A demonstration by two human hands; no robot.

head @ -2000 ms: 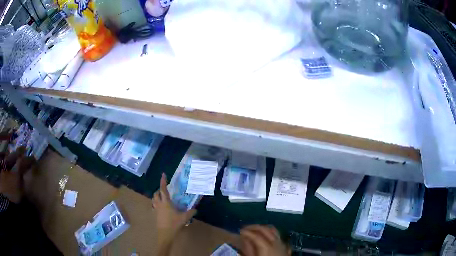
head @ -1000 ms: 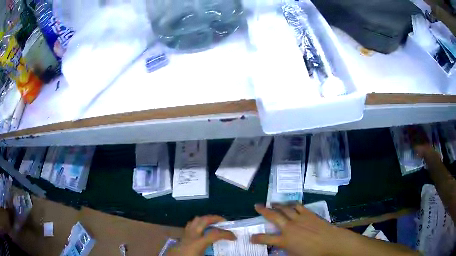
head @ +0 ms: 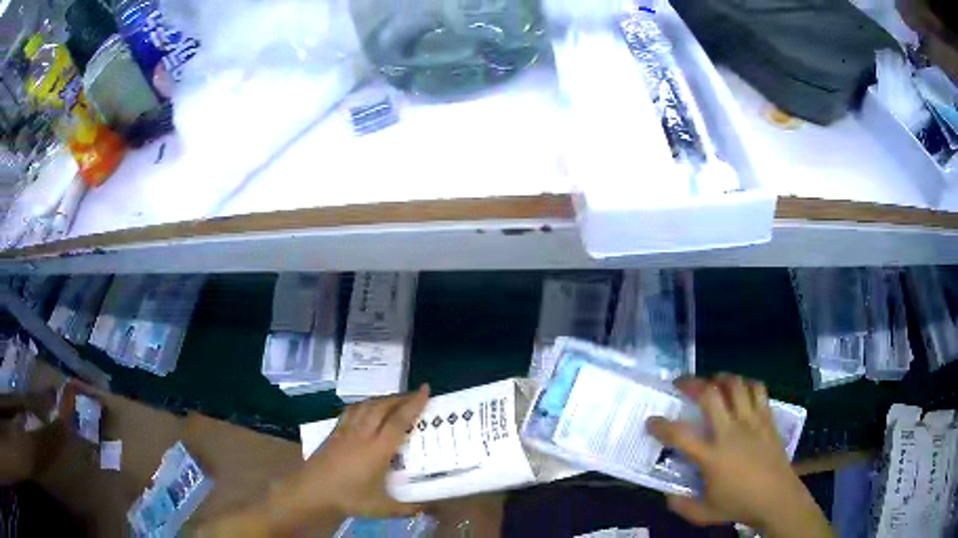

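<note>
My left hand (head: 362,452) grips a white printed carton (head: 457,439) with black print, lying sideways above the bench edge. My right hand (head: 735,447) holds a filled tray (head: 609,418) with a light-blue card and a white leaflet on top. The tray's left end touches the carton's right end; whether it is inside the carton is unclear. Another white carton end shows under my left hand, and another tray end shows beyond my right hand.
Kits and cartons (head: 376,326) stand in groups on the green belt (head: 462,347) under the shelf (head: 420,244). A white bin (head: 678,226) overhangs the shelf edge. A tray (head: 170,492) lies on the brown bench (head: 252,462) at left. Printed cartons (head: 912,473) lie at right.
My left hand has taken hold of a printed carton. My right hand now holds the leaflet-topped tray, raised and tilted. The slanted carton has gone from the middle of the belt.
</note>
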